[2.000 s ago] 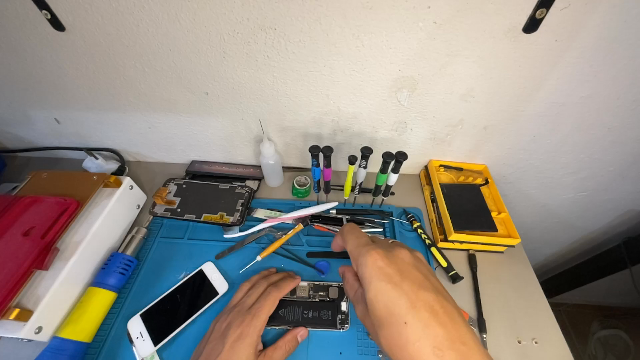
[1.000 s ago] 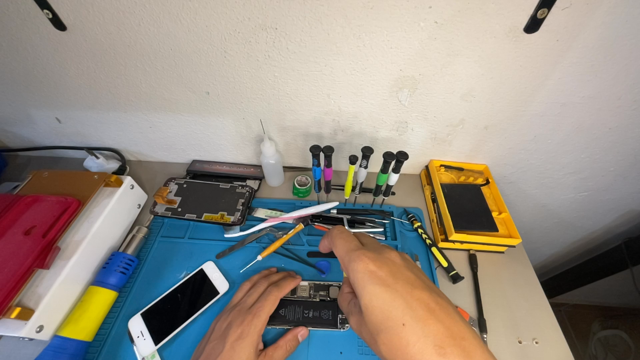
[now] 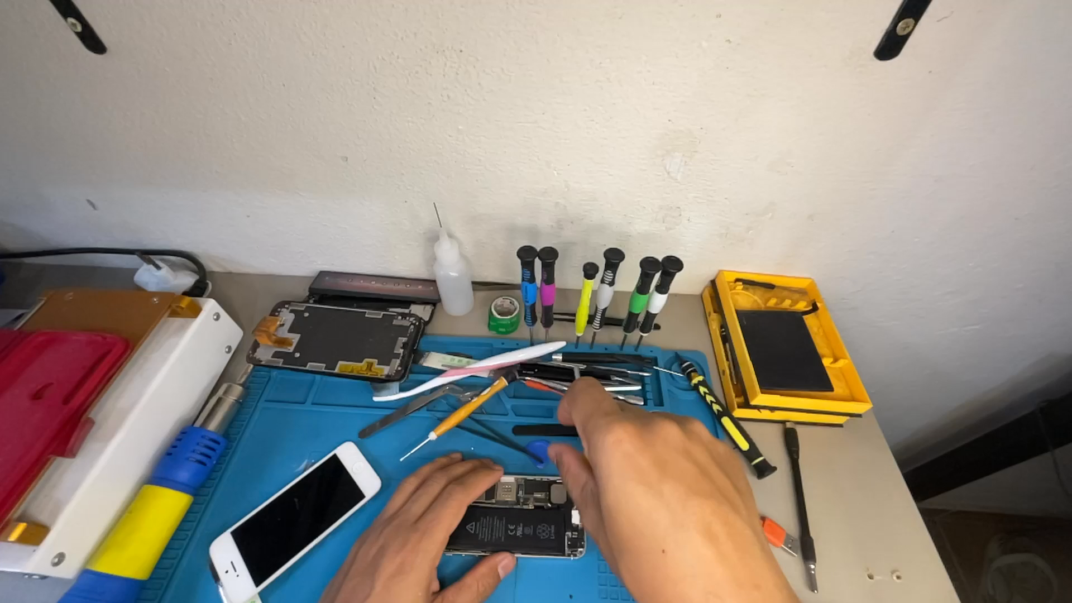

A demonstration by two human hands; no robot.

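Note:
An opened smartphone body (image 3: 519, 529) lies sideways on the blue silicone work mat (image 3: 310, 419), its black battery and circuit board exposed. My left hand (image 3: 419, 532) grips its left end, fingers on the upper edge and thumb at the lower edge. Above the phone's right end is my right hand (image 3: 653, 486), index finger and thumb apart; whether something thin is between them cannot be told. A blue opening pick (image 3: 538, 452) lies just beside that thumb. Left of my left hand rests a white-framed phone screen (image 3: 296, 517). An orange-handled tool (image 3: 469, 408) and a white-and-pink toothbrush (image 3: 477, 368) lie beyond.
Several precision screwdrivers (image 3: 612, 289) stand at the mat's back edge, near a dropper bottle (image 3: 454, 280) and green tape roll (image 3: 504, 315). A yellow case (image 3: 850, 389) sits back right. At left are a blue-yellow hot-air handle (image 3: 146, 519) and a white machine (image 3: 159, 402).
My right hand has shifted slightly, and its index finger and thumb are now visibly apart. My left hand remains on the opened phone.

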